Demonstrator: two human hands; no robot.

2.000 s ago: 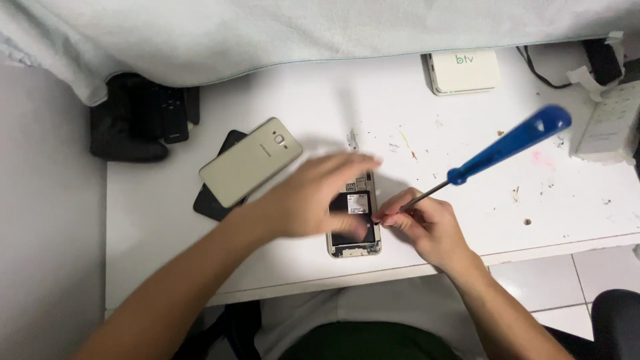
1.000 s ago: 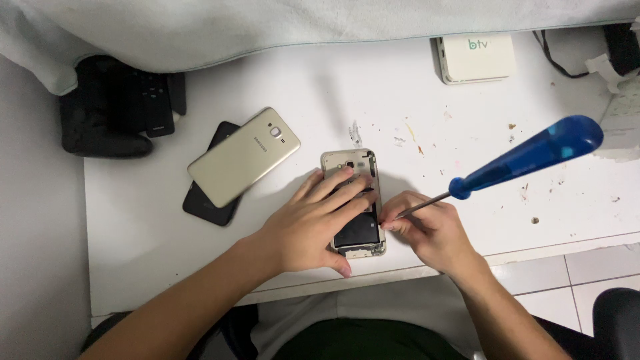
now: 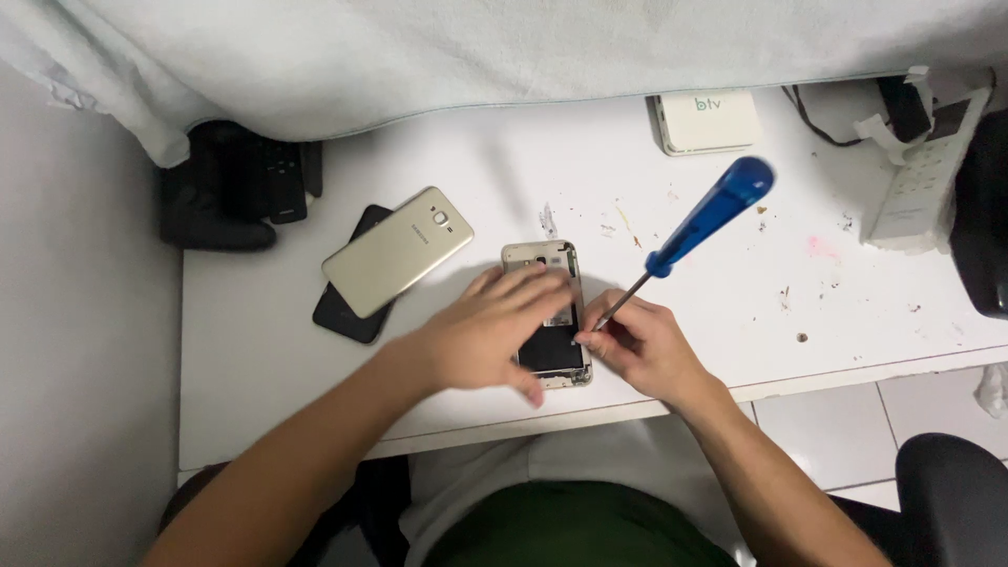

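Note:
A smartphone with its back off (image 3: 551, 350) lies near the front edge of the white desk, its dark battery area showing. Over its left and middle part is my left hand (image 3: 500, 327), fingers spread; whether it presses on the phone is not clear. My right hand (image 3: 646, 346) pinches the metal shaft of a screwdriver with a blue translucent handle (image 3: 713, 209) beside the phone's right edge. The screwdriver leans up to the right, its tip hidden by the fingers. To the left, a gold phone back cover (image 3: 399, 252) lies across a black phone or cover (image 3: 346, 319).
A white box-shaped device (image 3: 709, 122) stands at the back under a hanging cloth (image 3: 504, 55). At the back left is a black remote control (image 3: 285, 181) beside dark objects. A wrapped remote control (image 3: 917, 189) and a cable (image 3: 819, 122) are at right. The desk's front edge (image 3: 866, 358) runs below my hands.
The screwdriver handle now stands more steeply than one second ago. My left hand, spread over the phone's upper middle then, still covers much of it. The right hand keeps hold of the shaft.

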